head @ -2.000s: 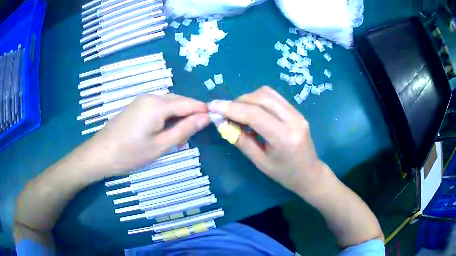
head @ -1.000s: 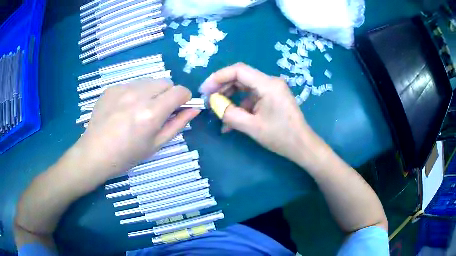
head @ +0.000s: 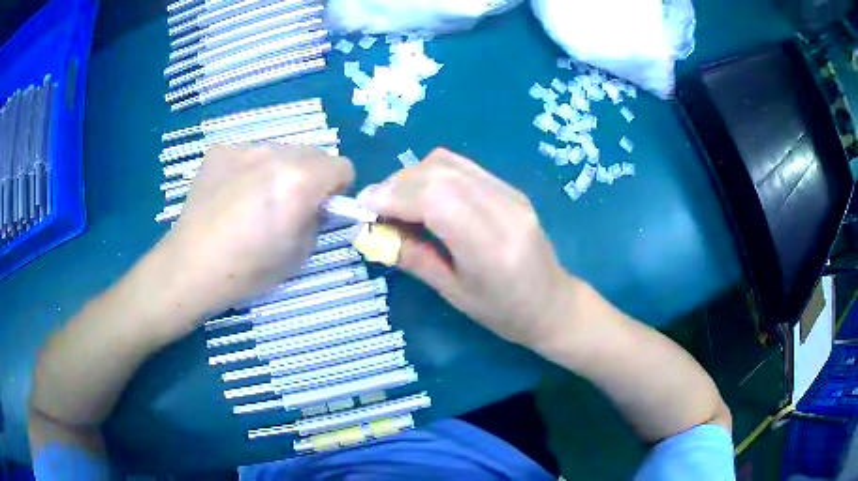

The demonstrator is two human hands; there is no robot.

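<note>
Silver-white rod assemblies point(head: 325, 344) lie side by side in a long row left of centre, thinner stubs pointing left. My left hand point(head: 254, 221) is over the row, its fingers closed on one rod assembly point(head: 350, 208), whose right end sticks out. My right hand point(head: 461, 240), with a yellow band on the thumb, pinches at that end. Whether a plastic piece is between its fingers is hidden. Small milky plastic pieces point(head: 395, 83) lie piled beyond my hands, and a second pile point(head: 576, 122) lies farther right. One loose piece shows just above my right fingers.
A blue tray point(head: 71, 155) with thin metal rods point(head: 25, 155) stands at the left edge. Whitish plastic bags point(head: 616, 33) lie at the far edge. A black tray point(head: 776, 169) is at the right. A yellowish strip point(head: 353, 435) shows under the near rods.
My left hand has taken hold of a rod end, seen between the hands one second ago. My right hand has moved left and down onto that end. The view has shifted slightly.
</note>
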